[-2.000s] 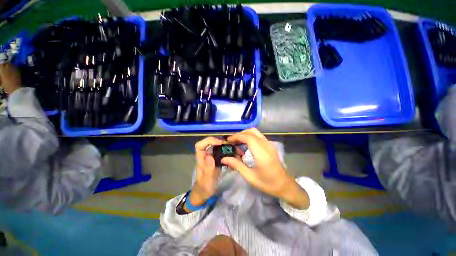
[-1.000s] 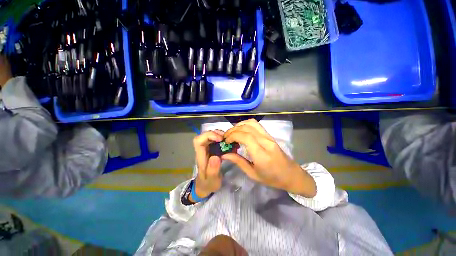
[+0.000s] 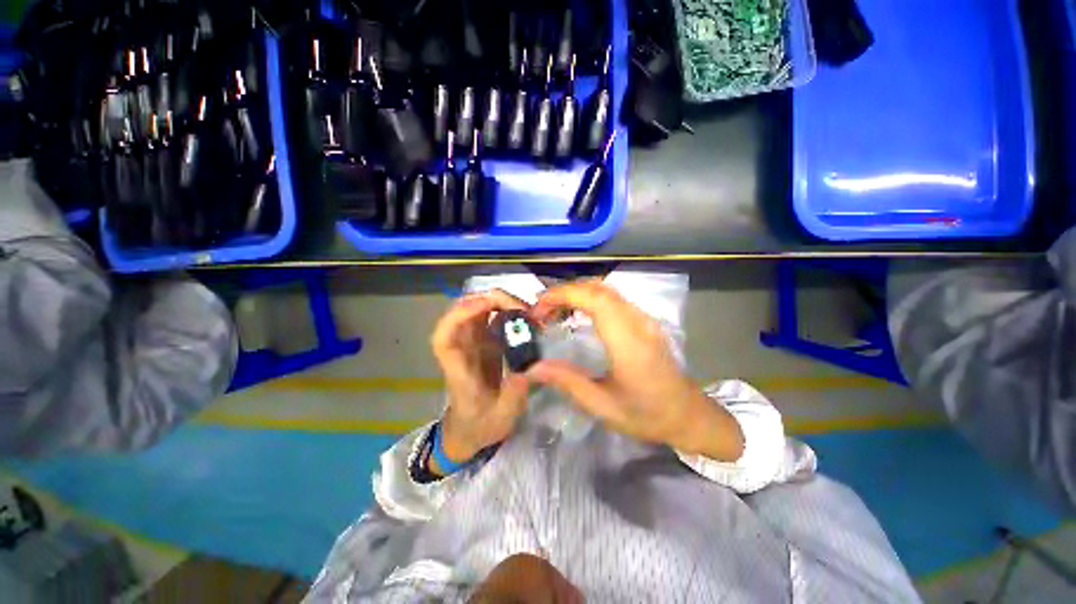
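A black housing (image 3: 520, 353) is held above the lap, with a small green circuit board with pale spots (image 3: 517, 332) showing in its opening. My left hand (image 3: 474, 375) grips the housing from the left, fingers over its top and thumb at its lower end. My right hand (image 3: 625, 375) is at the housing's right side, its thumb near the lower end and its fingers curved near the top. Whether the right fingertips press on the housing is hard to tell.
A blue tray of black units (image 3: 472, 241) lies ahead, another (image 3: 201, 256) to its left. A clear box of green boards (image 3: 737, 53) and a blue tray (image 3: 920, 130) lie right. Smock sleeves of people show left (image 3: 118, 342) and right (image 3: 991, 330).
The housing has turned from lying sideways to more upright, and the board shows near its top. My right fingers have moved off its face. The view has tilted down, so the trays sit higher.
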